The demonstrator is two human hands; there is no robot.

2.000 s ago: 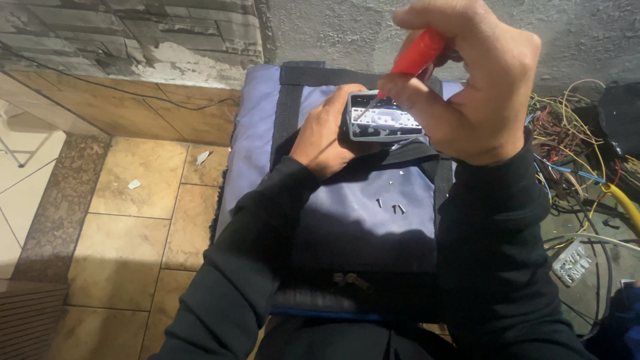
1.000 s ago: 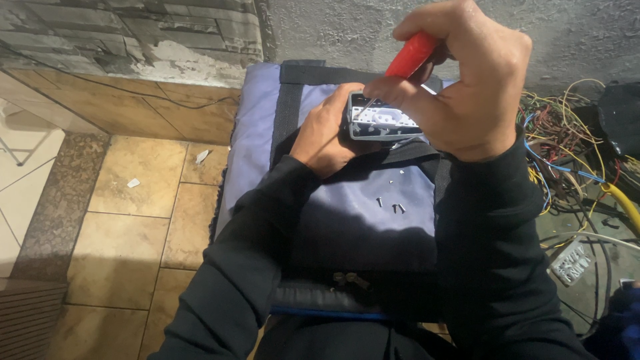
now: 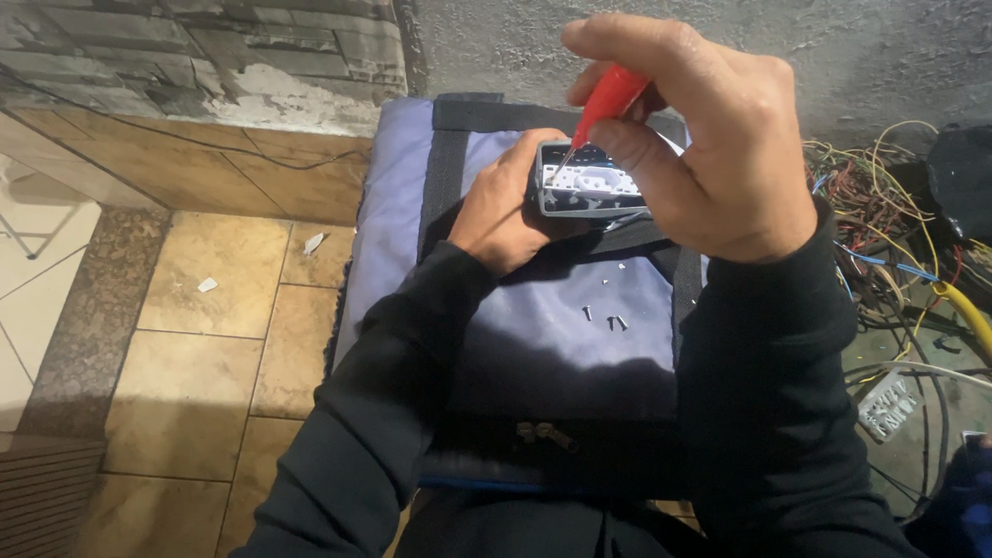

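My left hand (image 3: 508, 205) grips the left end of a small grey rectangular housing (image 3: 593, 212) that lies on a blue-grey fabric bag (image 3: 542, 341). Inside the housing sits a white perforated plastic part (image 3: 597, 180). Above and to the right, my right hand (image 3: 697, 132) holds a screwdriver with a red handle (image 3: 612, 101); its thin shaft points down at the left end of the white part. That hand hides the housing's right end. Several small screws (image 3: 618, 322) rest on the bag below the housing.
A tangle of coloured wires (image 3: 891, 209) and a yellow cable (image 3: 965, 310) lie on the right. Near them is a light-coloured part with raised shapes (image 3: 885, 404). A textured wall (image 3: 496, 54) stands behind the bag. White scraps (image 3: 207, 285) lie on the floor tiles at left.
The red screwdriver and my right hand have shifted slightly and stand more upright. My left hand still holds the housing in about the same place.
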